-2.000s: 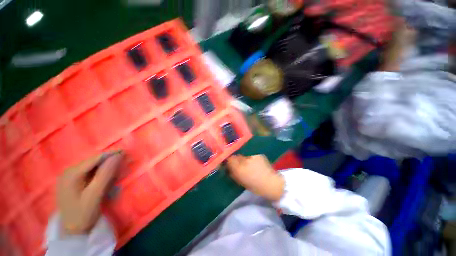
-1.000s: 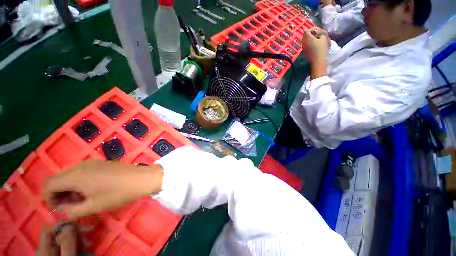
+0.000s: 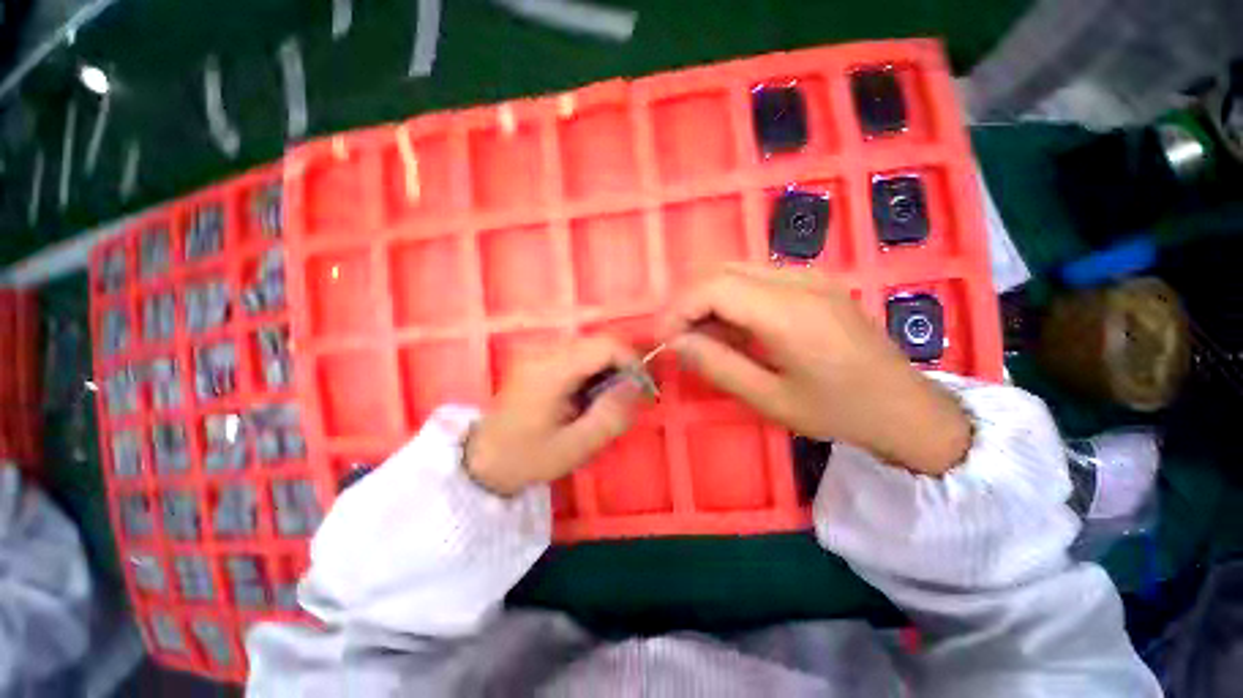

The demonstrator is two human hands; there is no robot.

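My left hand [image 3: 552, 416] is above the middle of the large-pocket red foam tray [image 3: 614, 93], closed on a small dark and grey piece [image 3: 635, 381], mostly hidden by the fingers; it may be a watch body with a band. My right hand [image 3: 804, 357] is just to its right and pinches a thin pale pin [image 3: 657, 352] whose tip points at that piece. Whether the pin touches the piece cannot be told. Several black watch bodies [image 3: 901, 209] lie in the pockets at the tray's right end, some with the round sensor up.
A small-pocket red tray at left [image 3: 194, 436] holds grey band pieces. Pale strips [image 3: 425, 36] lie on the green surface beyond. At right are a brown tape roll [image 3: 1118, 344], a blue-capped item [image 3: 1111, 259] and a clear plastic bag [image 3: 1123, 471]. A sleeve [image 3: 41, 545] shows at far left.
The view has swung left and down, so the other worker is out of the picture and the small-pocket tray shows. My hands are now side by side, with the pin between them.
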